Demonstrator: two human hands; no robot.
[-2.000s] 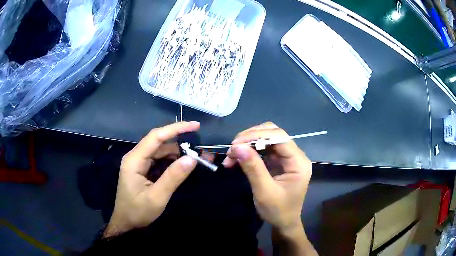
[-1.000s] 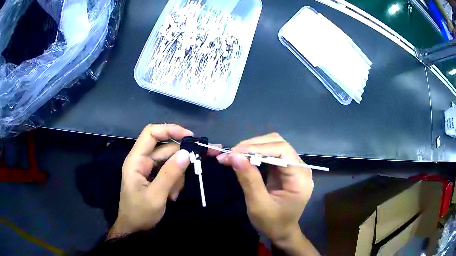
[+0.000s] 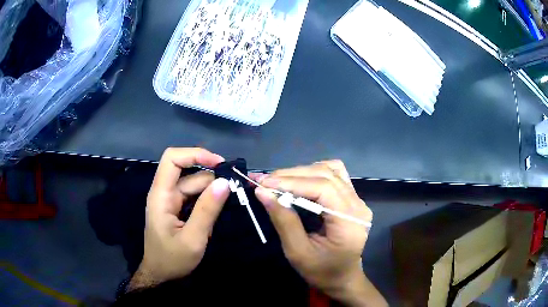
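My left hand (image 3: 186, 210) pinches a small black housing (image 3: 231, 169) between thumb and forefinger. One white leaded component (image 3: 251, 214) sticks out of the housing and points down to the right. My right hand (image 3: 318, 228) holds a second white leaded component (image 3: 306, 205) with a white block partway along it. Its thin lead reaches from my right fingertips to the housing's face. Whether the lead's tip is inside the housing is too small to tell.
A clear tray (image 3: 210, 113) full of jumbled leaded components lies on the dark bench (image 3: 324, 144). A smaller tray (image 3: 375, 78) of white strips is to its right. A crumpled clear bag (image 3: 90, 78) lies at left. A cardboard box (image 3: 444, 258) stands at lower right.
My right hand has moved closer to the housing, with its component now tilted down to the right. The housing has turned in my left hand, and its fitted component has swung. The trays sit slightly higher in view.
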